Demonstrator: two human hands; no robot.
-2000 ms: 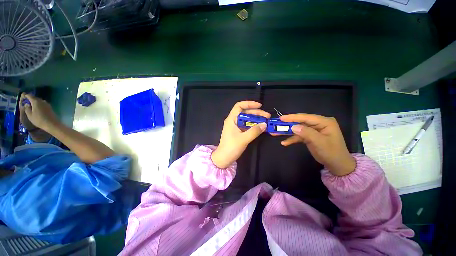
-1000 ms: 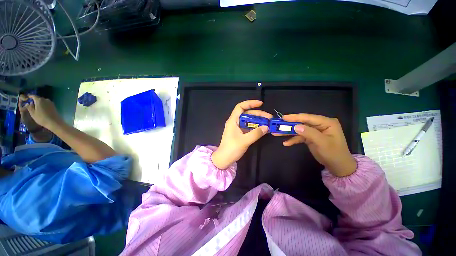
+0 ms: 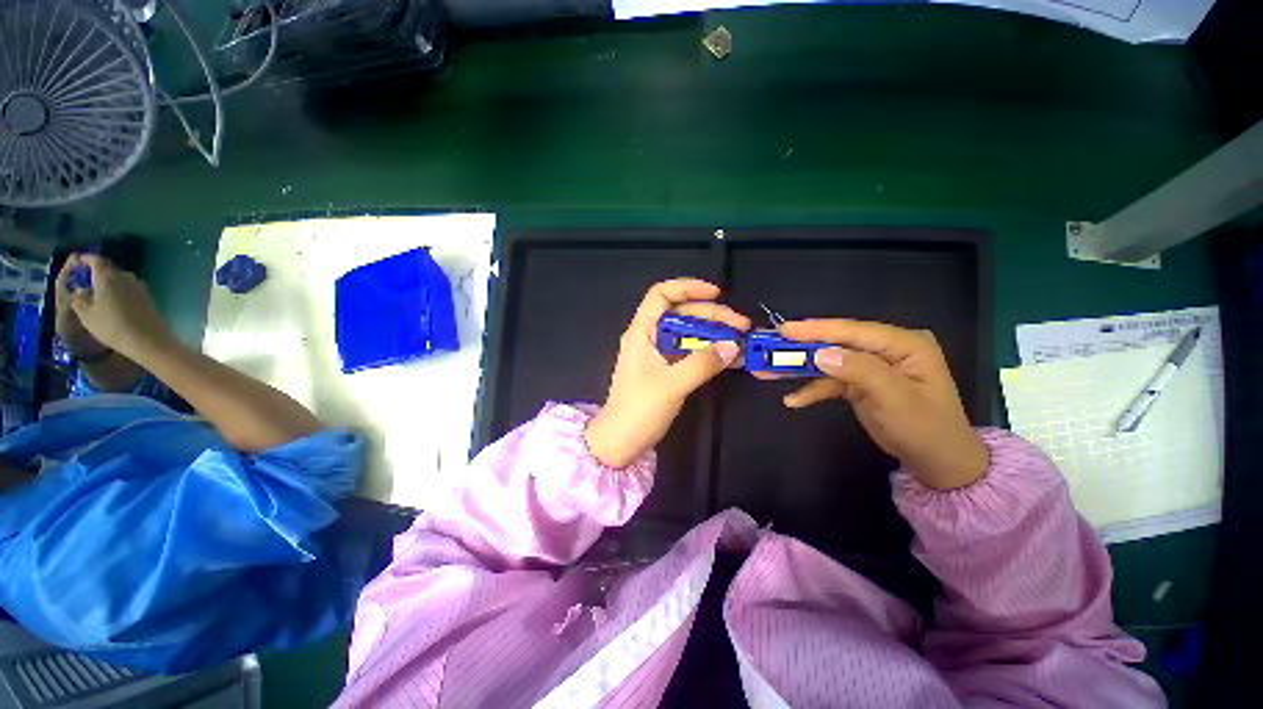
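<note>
My left hand (image 3: 648,367) holds a blue unit (image 3: 688,333) between thumb and fingers, with a small yellowish screen facing up. My right hand (image 3: 889,388) holds a second blue unit (image 3: 784,355) with a small lit white screen, thumb at its right end. The two units meet end to end above the divider of the black tray (image 3: 610,263). A thin silver wire or pin (image 3: 772,315) shows just above my right fingers; I cannot tell whether it is held or lies on the tray. My fingers cover parts of both units.
At left, a pale mat (image 3: 277,333) bears a blue bin (image 3: 396,310); a person in blue works beside it. At right lie record sheets (image 3: 1053,429) with a pen (image 3: 1159,378), below a metal post (image 3: 1177,194). A fan (image 3: 63,111) stands at upper left.
Both hands stay in nearly the same place, with the units shifted and tilted slightly. The small yellow piece at the bench's back appears further right. The neighbour's hand has moved slightly.
</note>
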